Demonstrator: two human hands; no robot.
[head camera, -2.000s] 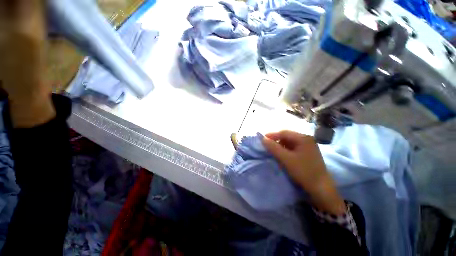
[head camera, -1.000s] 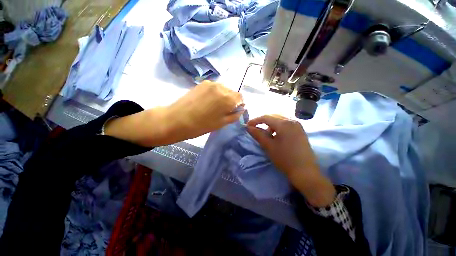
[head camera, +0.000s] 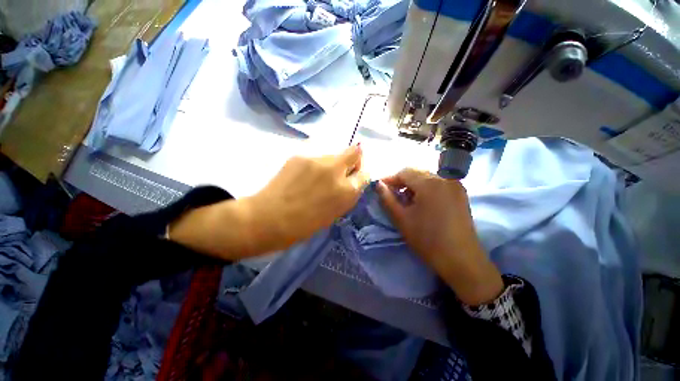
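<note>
My left hand (head camera: 309, 190) pinches the upper end of a light blue cuff strip (head camera: 279, 279), which hangs down over the table's front edge. My right hand (head camera: 425, 212) grips the gathered edge of a garment piece (head camera: 548, 201) right beside it. The fingertips of both hands nearly meet, and the joined edges between them are mostly hidden. The cloth is in front of the presser foot (head camera: 414, 126), apart from it. The garment piece drapes to the right, below the sewing machine head (head camera: 477, 59).
A stack of cuffs (head camera: 149, 93) lies at the table's left. A tied garment bundle (head camera: 306, 48) lies behind the needle. A ruler strip (head camera: 134, 180) runs along the front edge. A brown board (head camera: 74, 97) is at far left. More blue cloth (head camera: 22, 275) is piled below.
My left hand came in from the upper left with the cuff strip and met my right hand at the gathered edge. Since then it has shifted slightly down. The view has also shifted.
</note>
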